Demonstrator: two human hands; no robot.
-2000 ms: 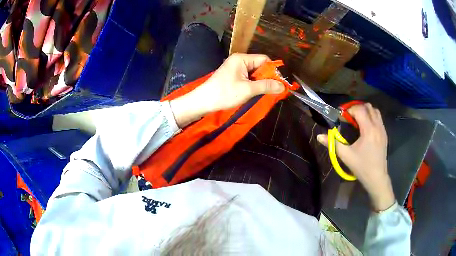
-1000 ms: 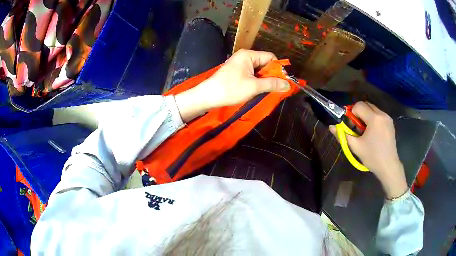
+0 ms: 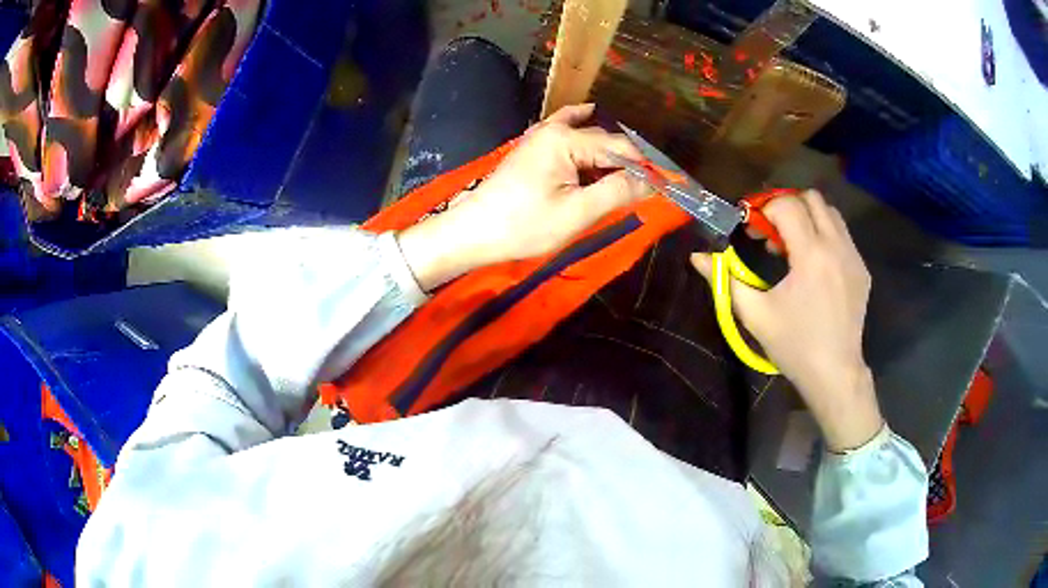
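A bright orange sewn cloth piece [image 3: 483, 325] with a long dark strip [image 3: 517, 301] lies slanting over the dark-clothed lap. My left hand [image 3: 540, 195] pinches its upper end between thumb and fingers. My right hand [image 3: 810, 299] holds scissors [image 3: 703, 207] by the red-orange and yellow loops. The blades are parted and point up and left, across the cloth's upper end beside my left fingertips. The exact spot where the blades meet the cloth is partly hidden by the fingers.
A blue bin [image 3: 270, 115] with pink, brown and black camouflage pieces [image 3: 115, 103] stands at upper left. A wooden frame [image 3: 776, 109] with orange scraps is ahead. A white table [image 3: 919, 46] is at upper right. A grey bin [image 3: 919, 333] is at right, another blue bin [image 3: 149, 345] at left.
The scissors have opened from nearly closed and moved left, further over the cloth's end. My right hand moved left with them. My left fingers have shifted slightly on the cloth.
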